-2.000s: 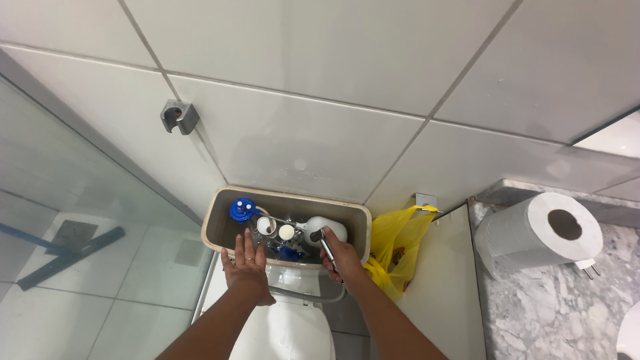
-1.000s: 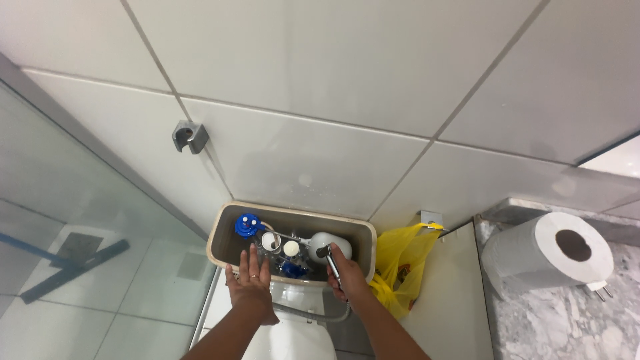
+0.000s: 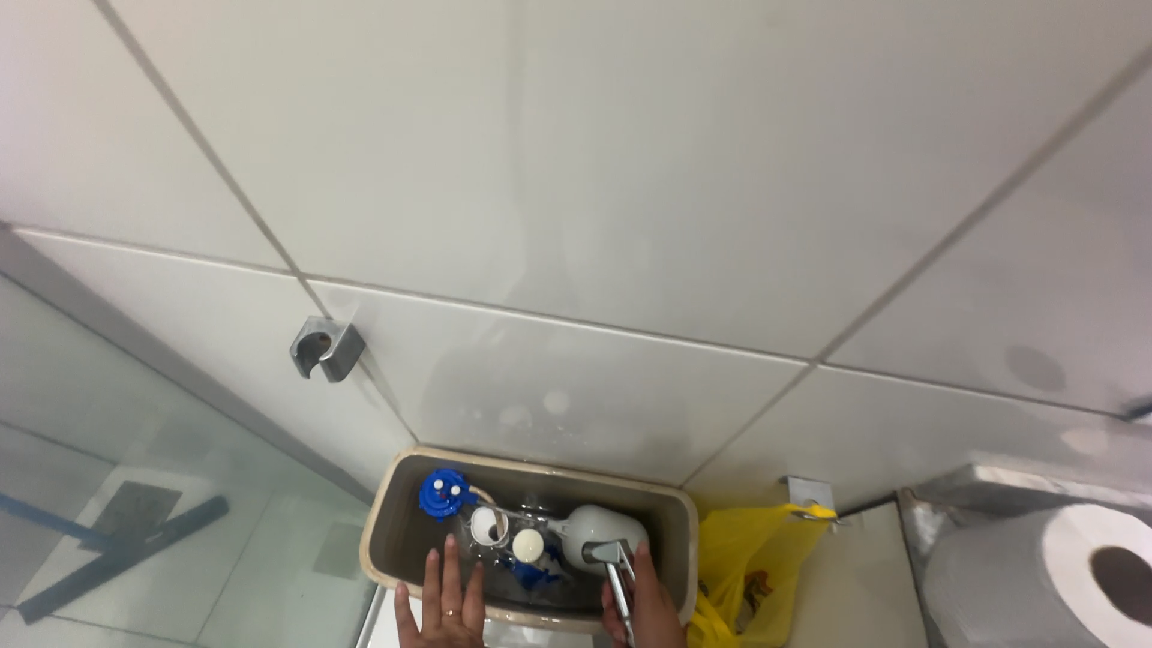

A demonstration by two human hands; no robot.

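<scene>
The lidless toilet cistern (image 3: pixel 688 540) holds water, a blue-capped fill valve (image 3: pixel 443 493), a white tube opening (image 3: pixel 489 526), a cream round button (image 3: pixel 528 545) and a grey-white float (image 3: pixel 603 533). My right hand (image 3: pixel 650 607) is closed around a chrome hand-held bidet sprayer (image 3: pixel 614 567), its head over the float. Spread fingers of my left hand (image 3: pixel 443 603), one with a ring, reach over the cistern's front rim at the left and hold nothing. The lower parts of both hands are cut off by the frame's bottom edge.
A chrome sprayer holder (image 3: pixel 328 348) is fixed to the tiled wall. Right of the cistern hangs a yellow plastic bag (image 3: pixel 756 558); beyond it, a toilet paper roll (image 3: pixel 1008 576) lies on a marble counter. At left, a squeegee (image 3: pixel 126 558) shows through a glass panel (image 3: pixel 180 396).
The view has tilted up, so the cistern and hands sit lower in the frame. My right hand still holds the sprayer over the float; my left hand remains at the front rim.
</scene>
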